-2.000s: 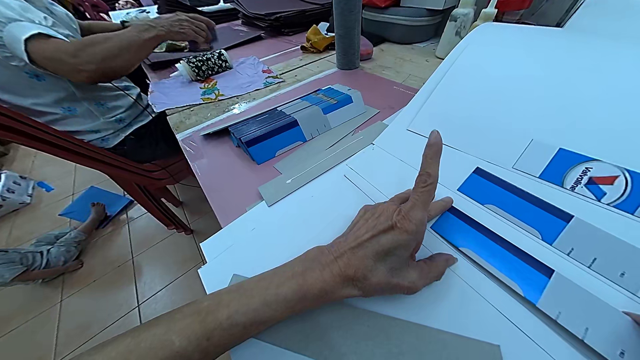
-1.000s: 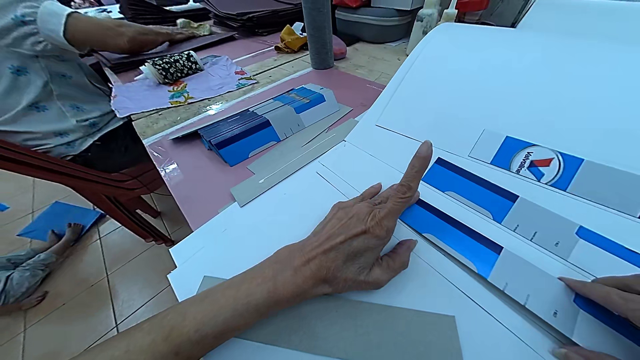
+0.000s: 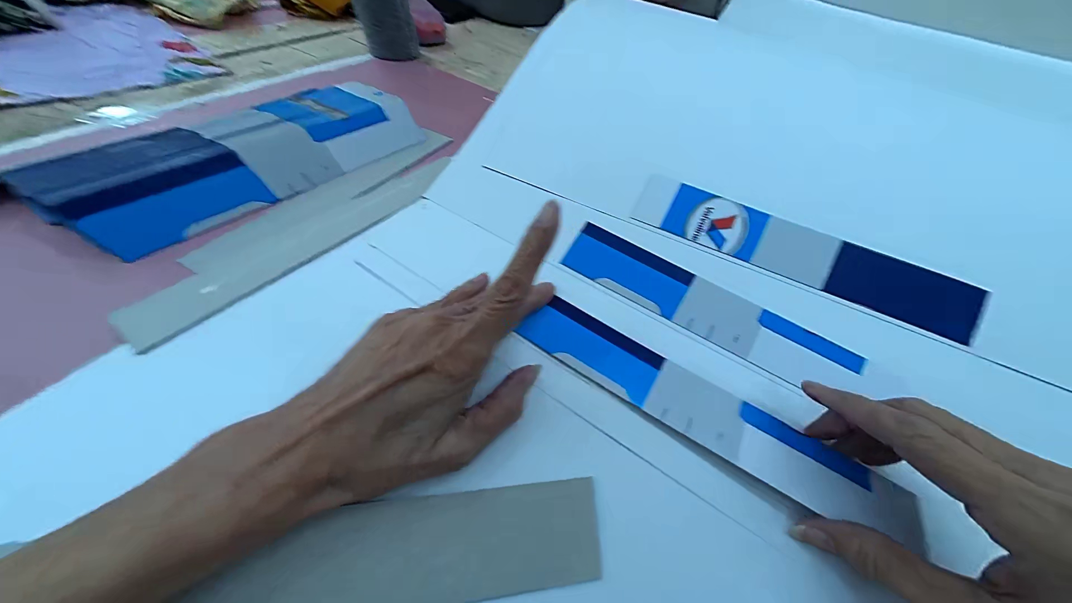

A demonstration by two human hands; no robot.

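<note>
White sheets [image 3: 670, 117] with ruled lines lie under both of my hands. My left hand [image 3: 419, 385] rests palm down with its index finger extended, its fingers touching the left end of the nearer blue-and-grey printed strip [image 3: 699, 410]. Over the right end of that strip, my right hand [image 3: 930, 477] has thumb and fingers at opposite long edges. A second printed strip [image 3: 720, 310] lies parallel just behind it. Farther back is a strip with a round Valvoline logo [image 3: 804, 260]. A bare grey cardboard piece [image 3: 469, 536] lies partly beneath my left forearm.
At the left, a stack of blue-and-grey printed pieces [image 3: 184, 184] and grey cardboard strips [image 3: 285, 260] lie on a pink surface [image 3: 50, 327]. A grey upright post [image 3: 385, 29] stands behind, beside a patterned lilac cloth [image 3: 92, 54].
My right hand has come further into view, onto the nearer strip. The view has shifted closer to the sheets, and the other person seen earlier is out of view.
</note>
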